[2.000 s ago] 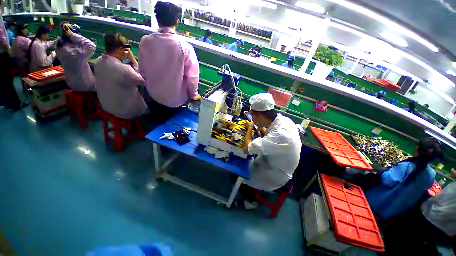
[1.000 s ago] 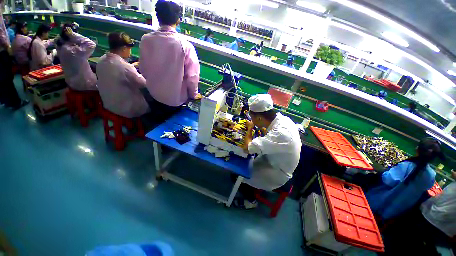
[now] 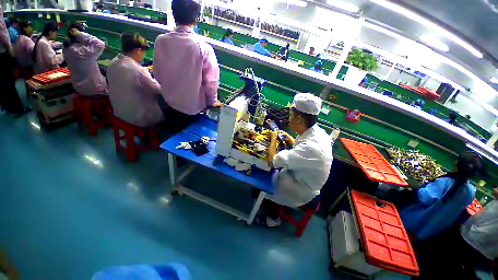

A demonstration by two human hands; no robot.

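Observation:
Neither of my hands can be made out; a blue cloth shape (image 3: 142,272), perhaps my smock, shows at the bottom edge. In front stands a blue-topped table (image 3: 188,134) with white legs. On it lie a small dark tangle, perhaps a cable (image 3: 201,146), and some white bits beside it. A white upright panel (image 3: 226,131) stands on the table, with looping pale tubes behind it. Yellow-and-black parts (image 3: 254,143) lie in a heap right of the panel. A white-capped worker (image 3: 306,158) sits there with hands at a small dark thing (image 3: 271,125).
Red trays (image 3: 385,229) lie on a white bin and by the green line (image 3: 437,147) at right. A mixed heap of small parts (image 3: 415,163) lies on the line. Workers in pink sit on red stools (image 3: 124,136) at left; one stands. A blurred brownish patch shows at the lower left corner.
The white-capped worker has lifted the head and sits more upright, with the hands lower and away from the face. A pink-clad seated worker has lowered a hand from the face.

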